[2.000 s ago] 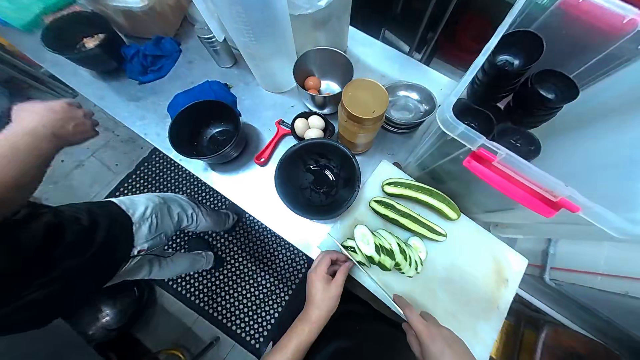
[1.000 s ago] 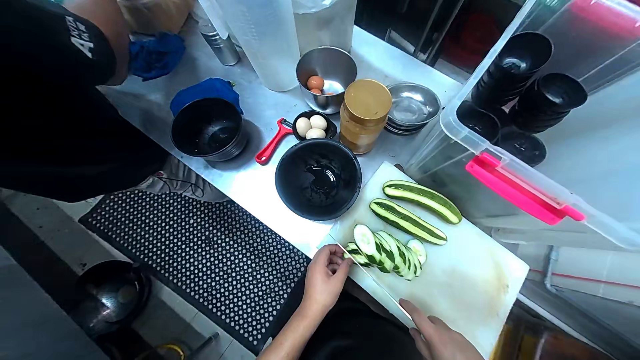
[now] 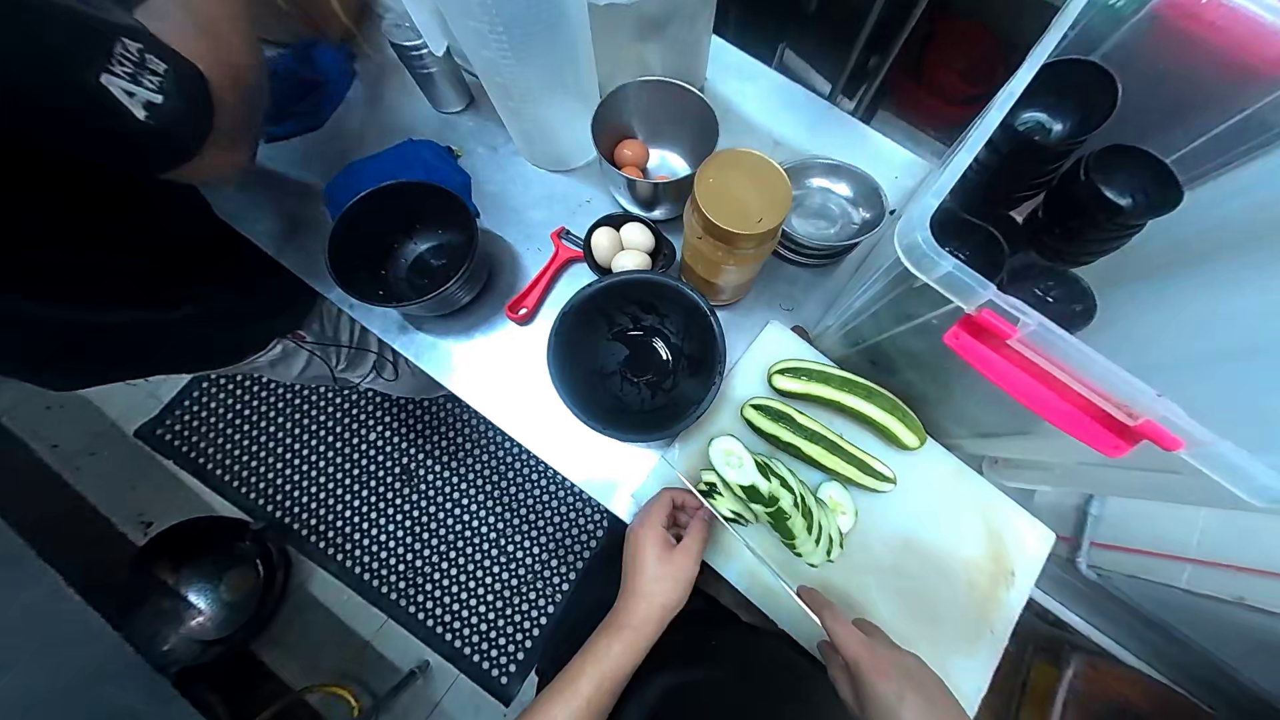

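Note:
My right hand point(image 3: 868, 650) grips a kitchen knife point(image 3: 752, 552), its thin blade angled up and left over the white cutting board point(image 3: 940, 560). My left hand point(image 3: 668, 535) has its fingers curled at the board's near-left edge, beside the blade's tip; whether it holds a piece of cucumber is hidden. Sliced cucumber point(image 3: 790, 505) fans out just beyond the blade. Two partly peeled cucumbers, one upper point(image 3: 848, 398) and one lower point(image 3: 818, 443), lie whole behind the slices. A black bowl point(image 3: 637, 357) stands beyond my left hand.
Beyond the bowl are a red peeler point(image 3: 545, 280), a small dish of eggs point(image 3: 630, 245), a gold-lidded jar point(image 3: 735, 225) and a steel container point(image 3: 655, 140). A clear bin point(image 3: 960, 235) of black bowls stands right. A co-worker point(image 3: 130, 230) leans over the counter at left, near another black bowl point(image 3: 405, 250).
The co-worker has moved from the floor at the left to lean over the counter's left end. My hands, the knife and the slices have hardly moved.

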